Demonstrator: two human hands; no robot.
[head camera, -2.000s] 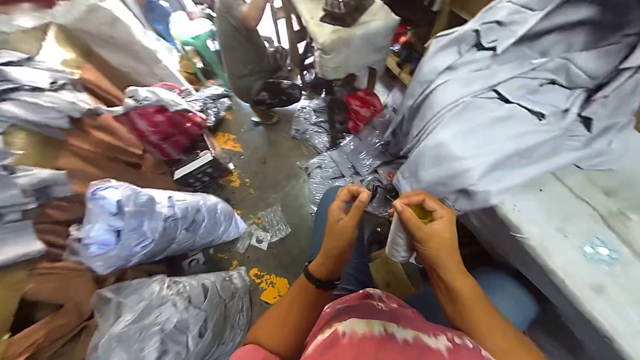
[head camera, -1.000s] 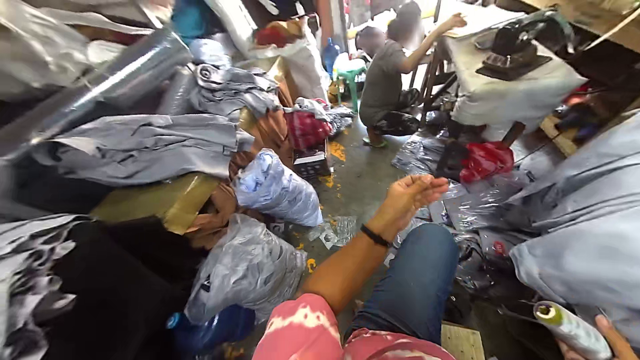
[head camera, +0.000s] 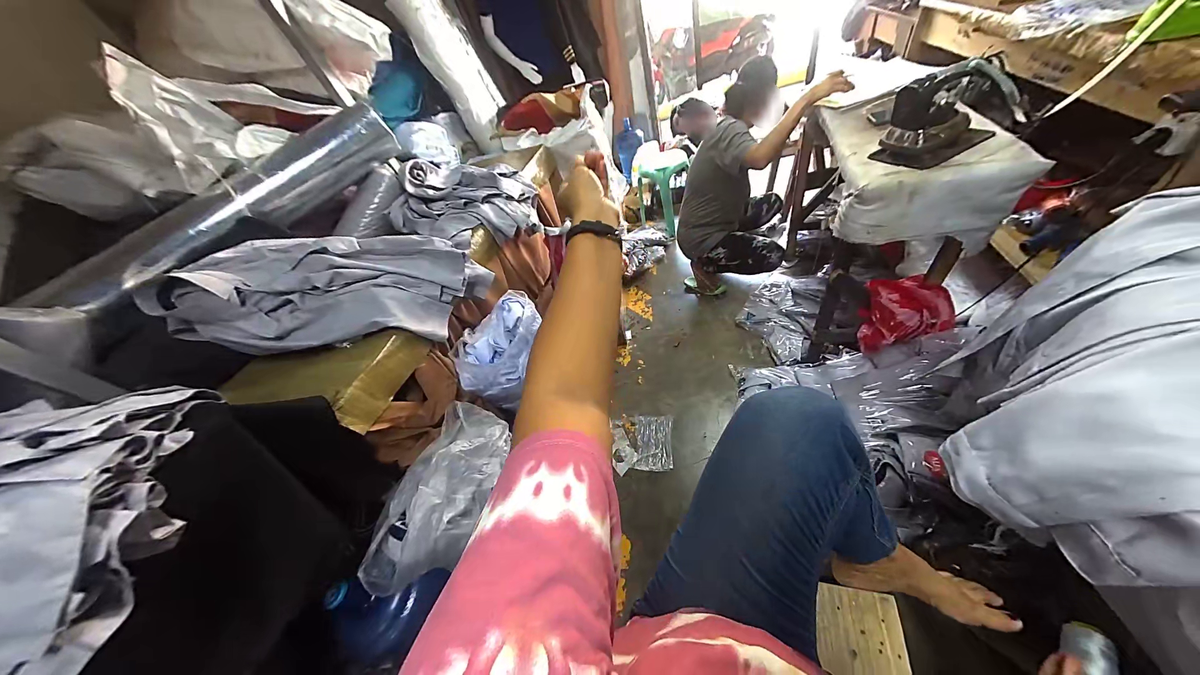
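Observation:
My left hand (head camera: 589, 192) is stretched far forward at the upper middle, a dark band on its wrist. Its fingers are curled together; whether a thread lies between them is too fine to tell. At the bottom right edge my right hand (head camera: 1059, 664), mostly cut off by the frame, holds a cone of pale thread (head camera: 1087, 647). Beyond the left hand are a stuffed pale sack (head camera: 562, 136) and heaped grey fabric (head camera: 469, 202). Grey cloth (head camera: 1087, 412) hangs above the right hand.
A person (head camera: 727, 187) squats ahead beside a cloth-covered table (head camera: 994, 178) bearing a clothes iron (head camera: 923, 127). Plastic-wrapped garments (head camera: 872, 384) and a red plastic bag (head camera: 905, 309) lie right of the concrete floor strip. Plastic bags (head camera: 450, 497) and a large plastic roll (head camera: 272, 197) are at left.
My hands were close together at first; the left has since reached forward and away, while the right with the cone is now at the lower right edge. The view has swung left and up.

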